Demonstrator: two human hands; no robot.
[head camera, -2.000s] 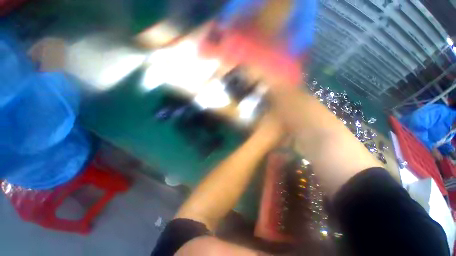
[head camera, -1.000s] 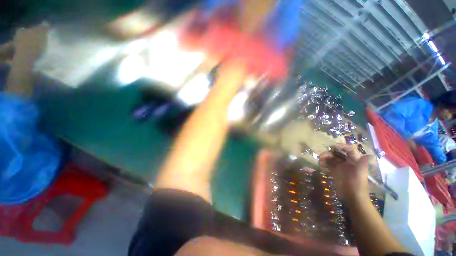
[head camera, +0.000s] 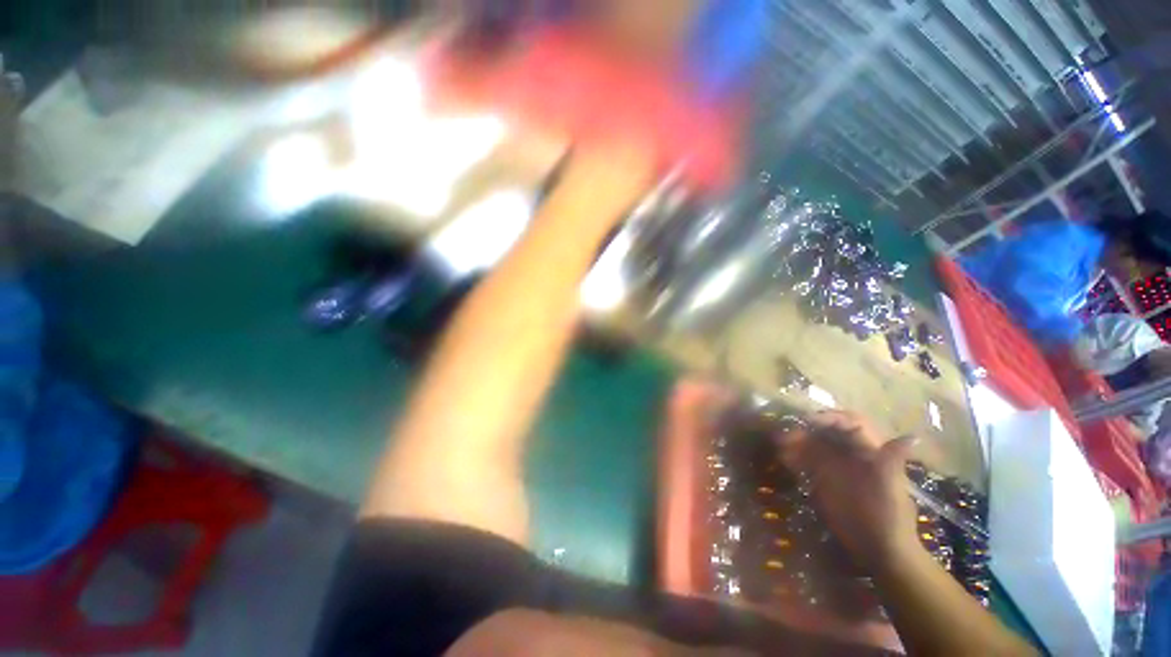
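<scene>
The pink tray (head camera: 681, 494) lies at the near edge of the bench, with rows of small dark, shiny components with orange middles (head camera: 774, 526). My right hand (head camera: 858, 494) is over the tray, fingers down among the rows; its fingertips are blurred, and I cannot tell whether it holds a part. A thin grey rod (head camera: 953, 503) shows just right of this hand; whether the hand holds it is unclear. My left forearm reaches up across the green mat; my left hand (head camera: 632, 157) is a blur at the red bin (head camera: 552, 87), its fingers indistinct.
Loose silvery parts (head camera: 841, 263) are heaped beyond the tan sheet (head camera: 822, 359). A white box (head camera: 1047, 513) and red crates (head camera: 1008, 340) are at right. Blurred white sheets (head camera: 424, 141) and dark pieces (head camera: 366, 295) lie at left. A red stool (head camera: 167, 552) and someone's blue clothing (head camera: 64, 462) are at lower left.
My right hand came away from my left hand to the tan sheet, then down and slightly left over the tray. My left hand moved up and left to the red bin. The neighbour's hand left view.
</scene>
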